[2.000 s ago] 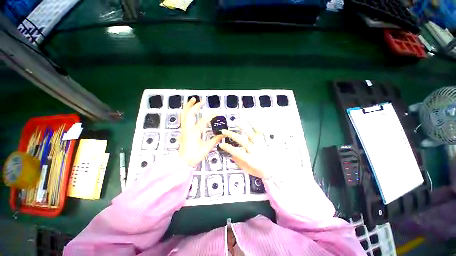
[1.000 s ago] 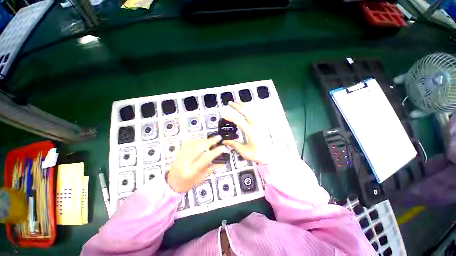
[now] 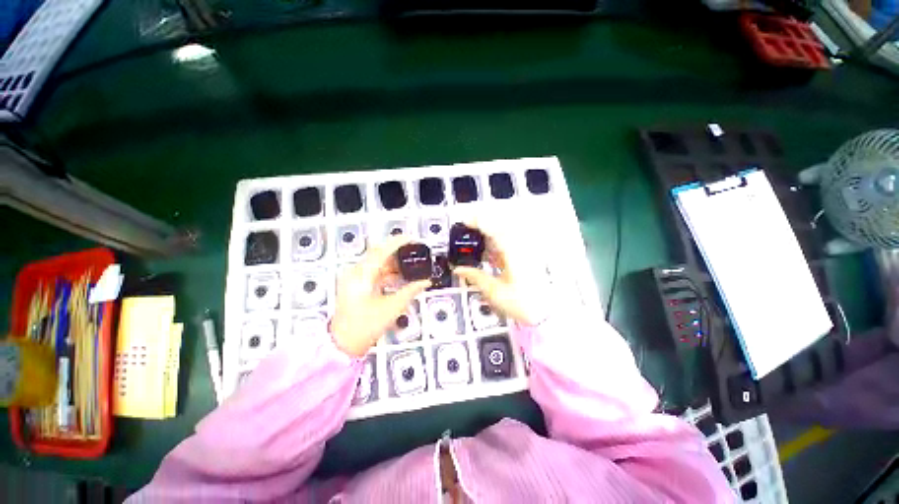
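Observation:
My left hand point(image 3: 365, 300) holds a black smartwatch unit point(image 3: 415, 261) by its edges, above the middle of the white compartment tray point(image 3: 577, 285). My right hand point(image 3: 508, 281) holds another black smartwatch unit point(image 3: 466, 245) just to the right of it. Both screens face up and show small pale text; the right one also shows a red mark. Black units fill the tray's top row. Many pockets below hold clear-edged units with a dark central dot. A black unit with a ring point(image 3: 496, 357) lies at the bottom right. The hands hide some middle pockets.
On the left are a red basket point(image 3: 108, 369) of sticks and pens, yellow cards point(image 3: 148, 356) and a marker point(image 3: 212, 356). On the right are a clipboard point(image 3: 754, 276), a small box with red lights point(image 3: 682, 305) and a fan point(image 3: 867, 187).
My left hand has come up from lower in the tray and now shows its unit face up beside the right one. The right unit's screen has gained a red mark. The view has shifted slightly.

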